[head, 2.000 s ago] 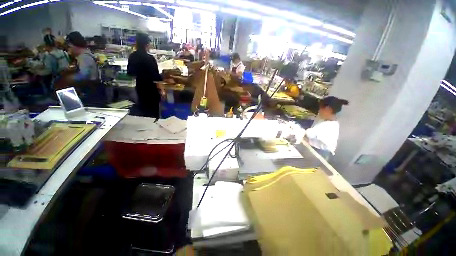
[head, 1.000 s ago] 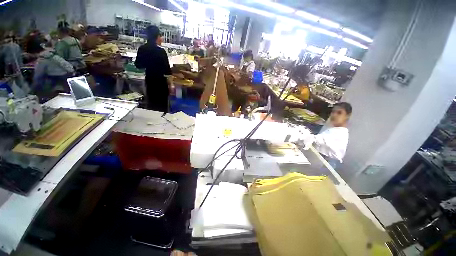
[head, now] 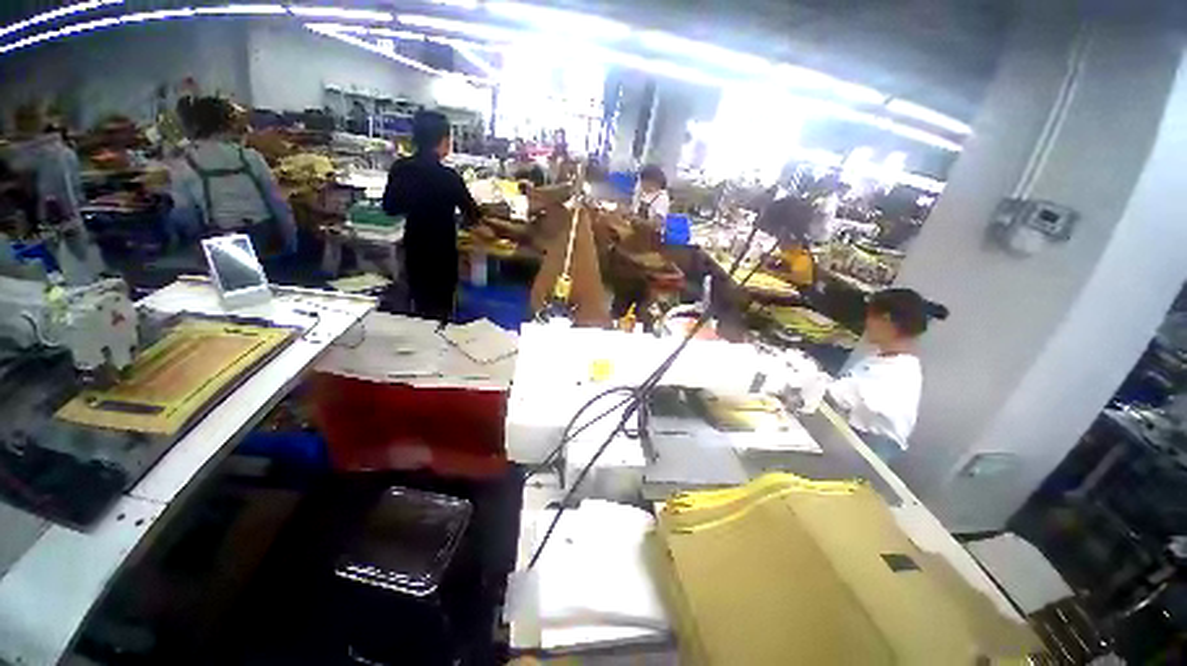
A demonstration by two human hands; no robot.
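Neither of my hands can be made out. Large tan cut panels [head: 781, 572] lie stacked at the near table edge, with a small dark rectangle on top. Yellow fabric edges [head: 742, 493] show along the stack's far side. A stack of white sheets [head: 599, 572] lies just left of the panels. Behind them stands a white industrial sewing machine [head: 690, 364], with black cables looping over its near end. A seated person in white [head: 885, 390] is at its far right, their hands not clear.
On the left table are a pale upright screen [head: 236, 267] and a yellow piece in a dark-edged plate [head: 176, 377]. A red bin or cloth [head: 414, 427] and a clear-topped container [head: 406, 540] are below. A pillar [head: 1002, 273] stands right. A person in black [head: 431, 215] stands behind.
The view has shifted, so the tables sit slightly lower and further right. The seated person's head has turned away again. A bit of a hand at the bottom edge is no longer clear.
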